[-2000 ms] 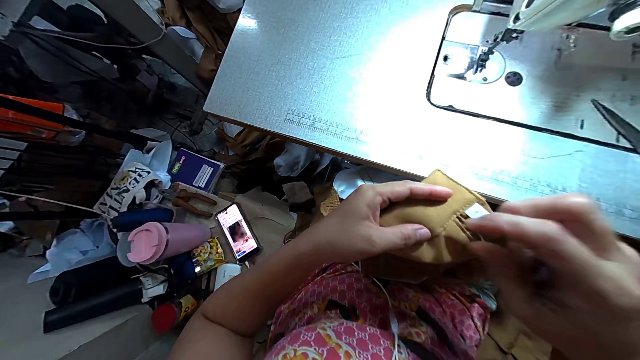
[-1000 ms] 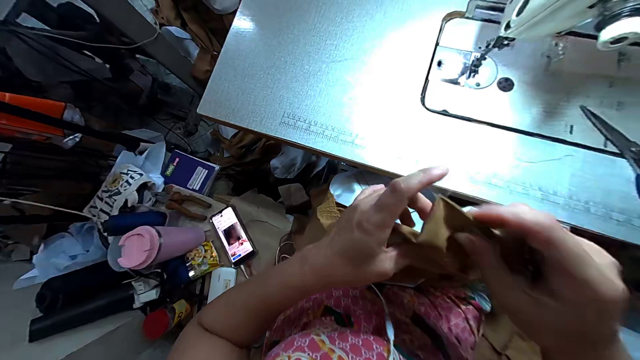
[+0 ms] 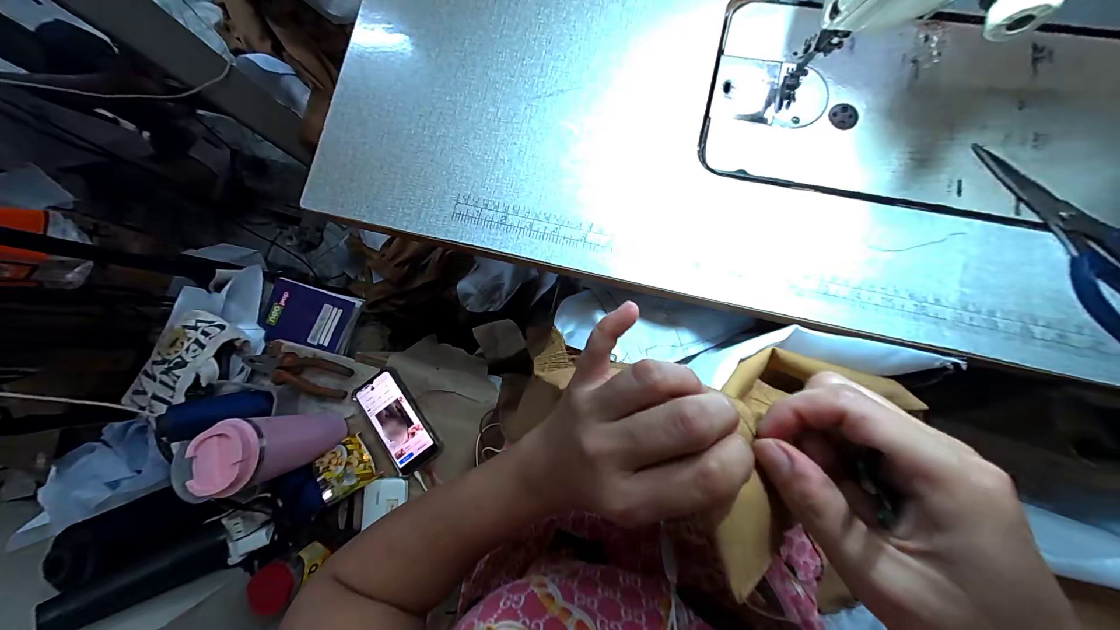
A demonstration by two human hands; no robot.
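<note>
Both hands hold a piece of tan fabric (image 3: pixel 744 534) over my lap, just below the table's front edge. My left hand (image 3: pixel 656 429) pinches it from the left, with the little finger raised. From the right, my right hand (image 3: pixel 884 481) grips it between thumb and forefinger, close to the left fingertips. A small dark object, too unclear to name, shows inside the right palm. Above the hands, the presser foot (image 3: pixel 792 83) of a sewing machine stands over its needle plate. Scissors with blue handles (image 3: pixel 1059 210) lie on the table at the right.
The sewing table (image 3: pixel 525 131) has a printed ruler along its front. At the left are a lit phone (image 3: pixel 398 420), a pink tumbler (image 3: pixel 262 451), pliers (image 3: pixel 306 372), a purple notebook (image 3: pixel 311 315), black rolls (image 3: pixel 131 542) and a red-lidded jar (image 3: pixel 271 586). White cloth (image 3: pixel 814 341) hangs under the table edge.
The fabric was spread over my left hand with its gathered edge showing; now it is bunched between both hands. My left fingers have curled closed around it, and the hands are lower, away from the table edge.
</note>
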